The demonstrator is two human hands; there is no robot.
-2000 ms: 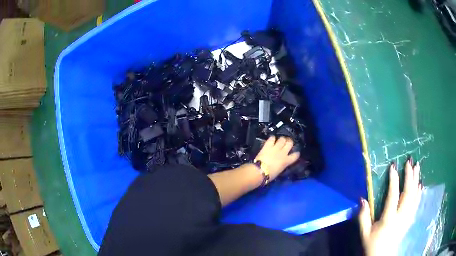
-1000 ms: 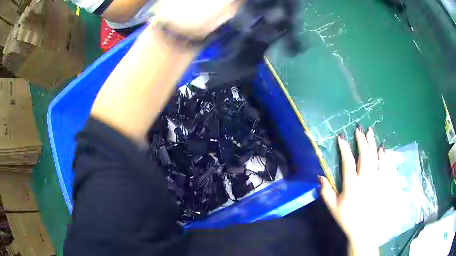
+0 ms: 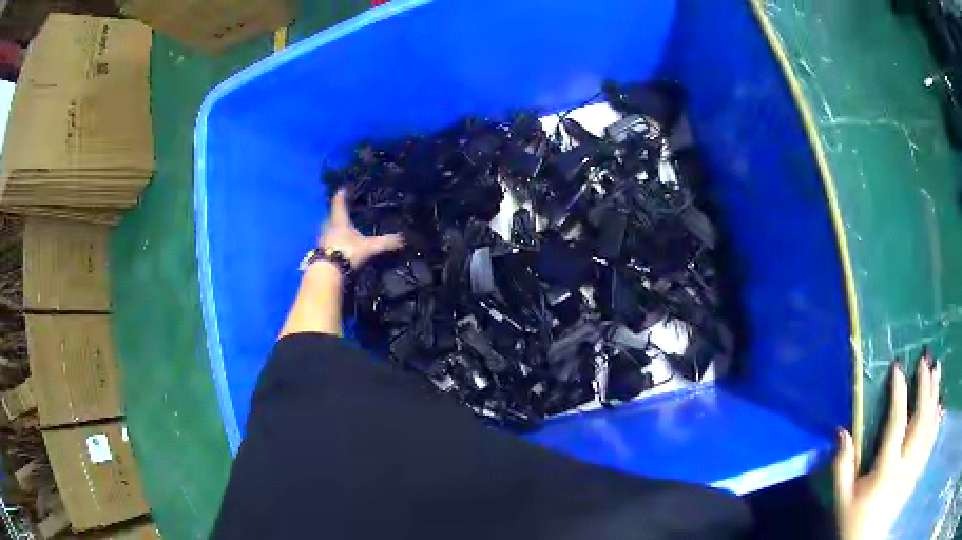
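Note:
A tangled heap of black power adapters with thin leads lies in the large blue bin, with white patches showing between them. My left hand, with a bracelet at the wrist, reaches into the bin at the heap's left edge. Its thumb and fingers are spread, its fingertips at the adapters, and nothing shows held. My right hand is cut off by the lower right edge. It lies with fingers spread beside the bin's right rim. Part of a clear poly bag shows beside it.
The green bench top runs along the bin's right side, with dark items at the top right. Stacked brown cartons stand at the left on the green floor.
My left hand was raised above the bin with a blurred black bunch of adapters; it is now down in the bin without them. The bin and my right hand appear further right.

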